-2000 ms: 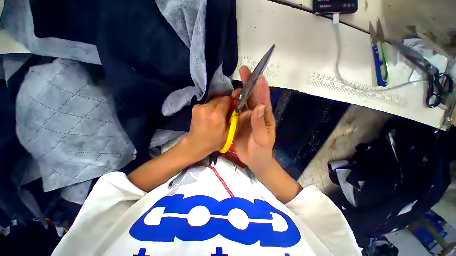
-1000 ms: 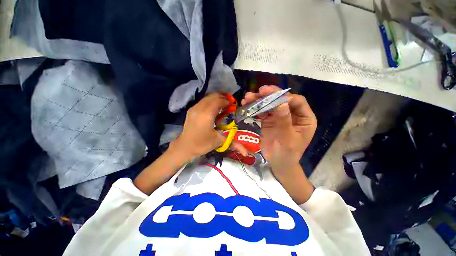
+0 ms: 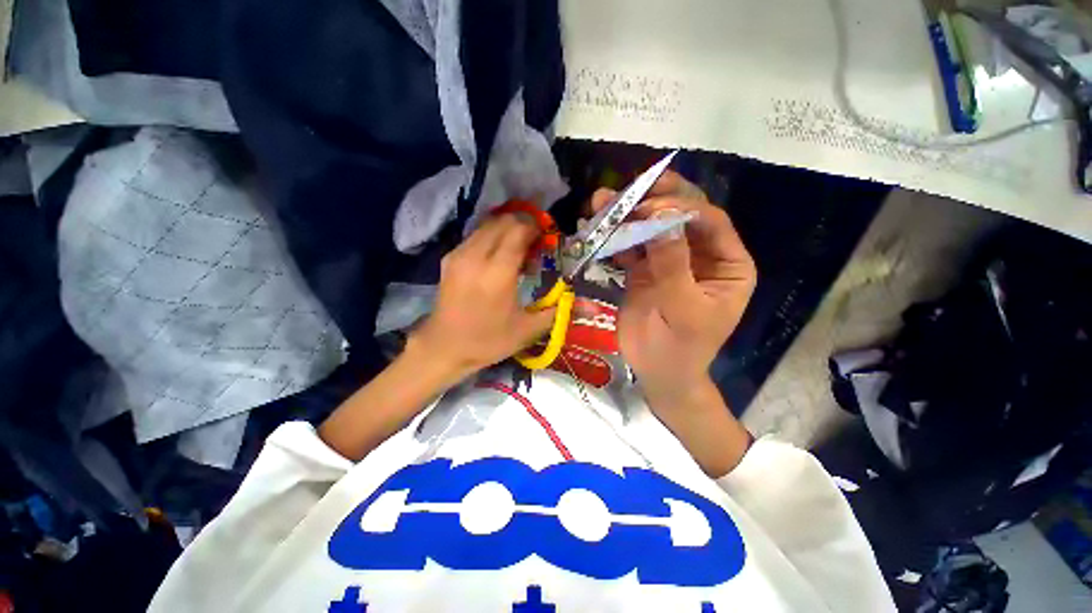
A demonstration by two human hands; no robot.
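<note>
Tailor's scissors (image 3: 575, 249) with one red-orange and one yellow loop are held open in front of the chest, blades pointing up and right. My left hand (image 3: 485, 293) grips them by the loops. My right hand (image 3: 689, 287) is at the blades, palm turned up, thumb and fingertips close together beside the lower blade. Whether the fingertips pinch a thread end or small scrap is too small to tell.
Dark cut panels (image 3: 323, 156) with grey backing (image 3: 192, 275) hang over the table edge at left. The pale table (image 3: 719, 72) runs along the top. A blue-green cutter (image 3: 954, 74), black-handled scissors (image 3: 1054, 70) and a white cable (image 3: 842, 78) lie at upper right. A dark fabric pile (image 3: 970, 359) is at right.
The scissors, earlier shut and pointing up, are spread wider than a second ago. My right hand has moved right from behind the blades and curled its fingers beside them.
</note>
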